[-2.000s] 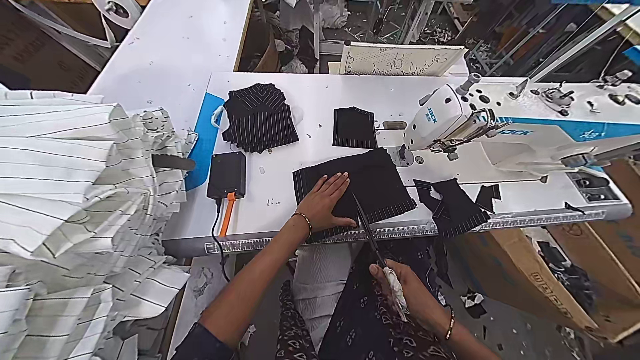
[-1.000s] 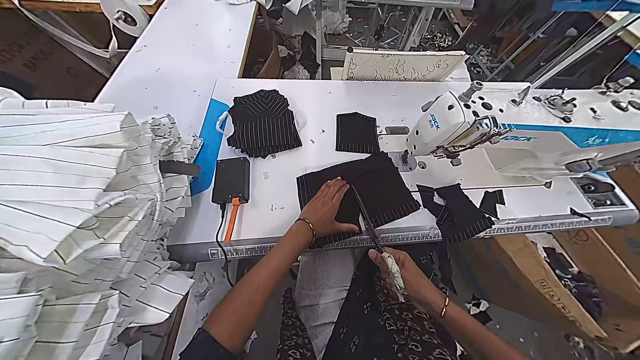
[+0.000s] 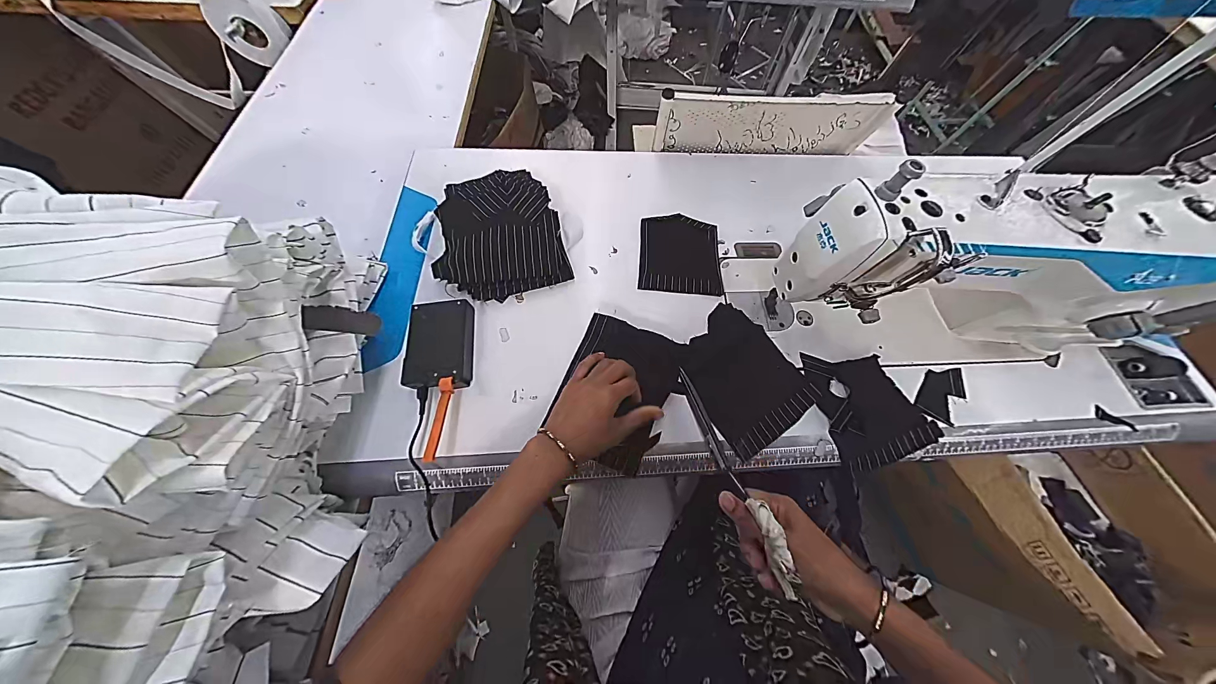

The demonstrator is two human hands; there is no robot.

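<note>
My left hand (image 3: 600, 404) rests on a black pinstriped fabric piece (image 3: 632, 347), fingers curled over it near the table's front edge. In my right hand (image 3: 788, 551) is a pair of scissors (image 3: 708, 423) with cloth-wrapped handles, blades pointing up between that piece and another black piece (image 3: 746, 380) to its right. The two pieces meet or nearly meet at the blade tips. A smaller black piece (image 3: 680, 255) lies beyond them, and a stack of black pinstriped pieces (image 3: 503, 237) is at the back left. More black scraps (image 3: 879, 413) lie at the right.
A white sewing machine (image 3: 855, 247) stands at the right of the table. A black box (image 3: 438, 344) with a cable and orange strap sits at the left, beside a large heap of white striped fabric (image 3: 114, 323). A ruler strip (image 3: 665, 463) runs along the front edge; a cardboard box (image 3: 1035, 560) stands below right.
The black fabric under the scissors, in one piece earlier, now lies parted into two portions with a gap between them. My left hand has moved slightly left with the left portion.
</note>
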